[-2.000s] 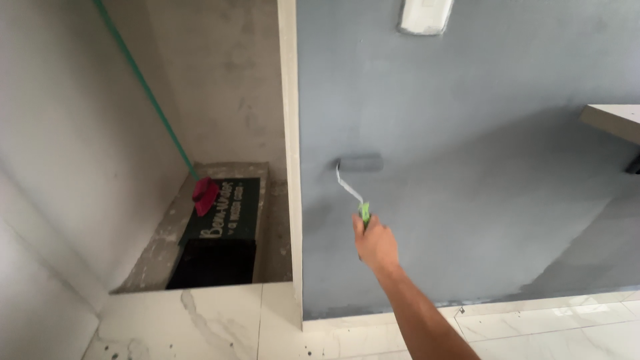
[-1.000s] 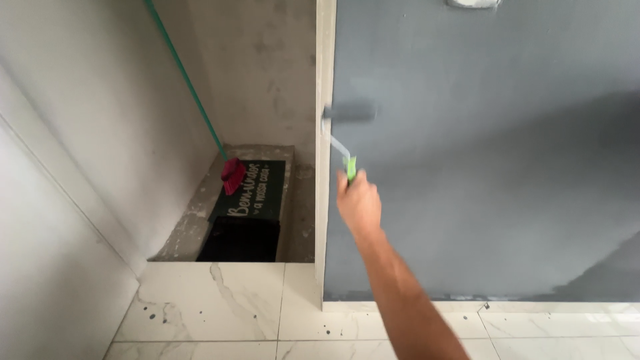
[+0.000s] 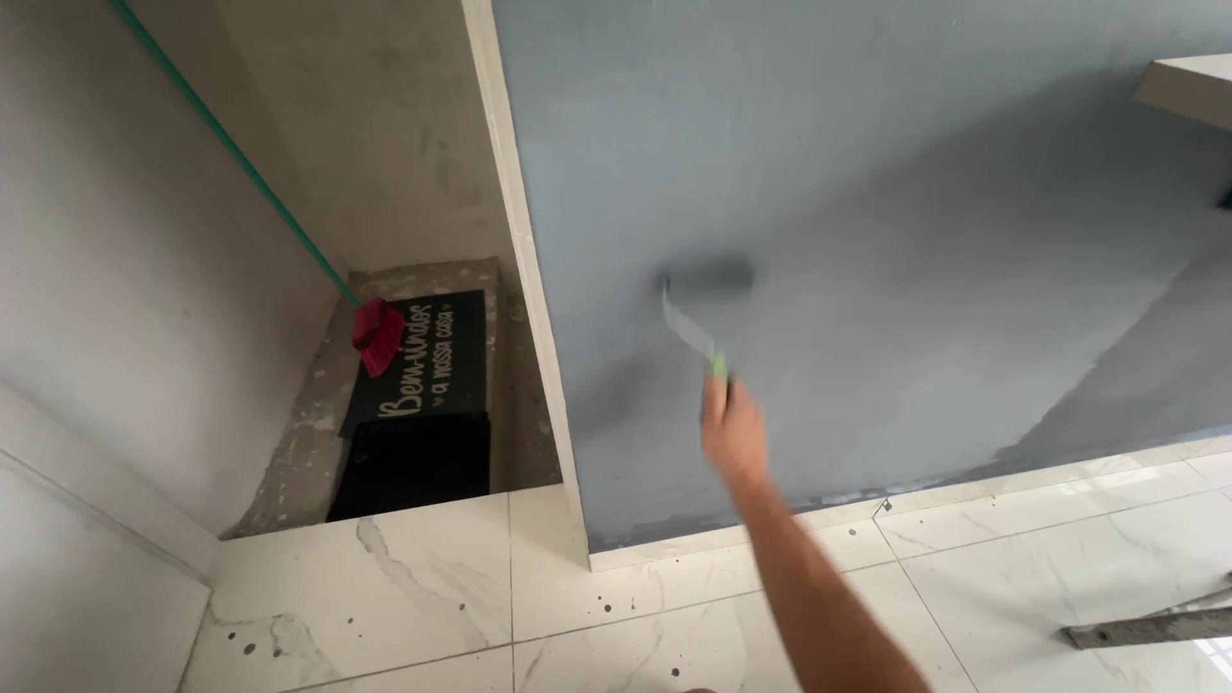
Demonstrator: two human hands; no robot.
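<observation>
My right hand (image 3: pixel 735 433) is closed around the green handle (image 3: pixel 718 367) of a paint roller, with the arm reaching up from the bottom edge. Above the hand, the metal frame of the roller bends up to the left. Its dark roller sleeve (image 3: pixel 710 276), blurred, lies level against the grey painted wall (image 3: pixel 818 202). Darker grey covers the wall's lower right, with an uneven border. My left hand is not in view.
A pale trim (image 3: pixel 527 241) edges the wall at left. Beyond it, a pink broom (image 3: pixel 377 335) with a green pole rests by a dark doormat (image 3: pixel 452 371). Paint drops spot the marble-look floor tiles (image 3: pixel 423 577). A pale ledge (image 3: pixel 1189 91) juts at right; a paint-stained bar (image 3: pixel 1145 628) is below.
The roller, held in my right hand throughout, has moved down and to the right along the wall since one second ago. The view has also shifted.
</observation>
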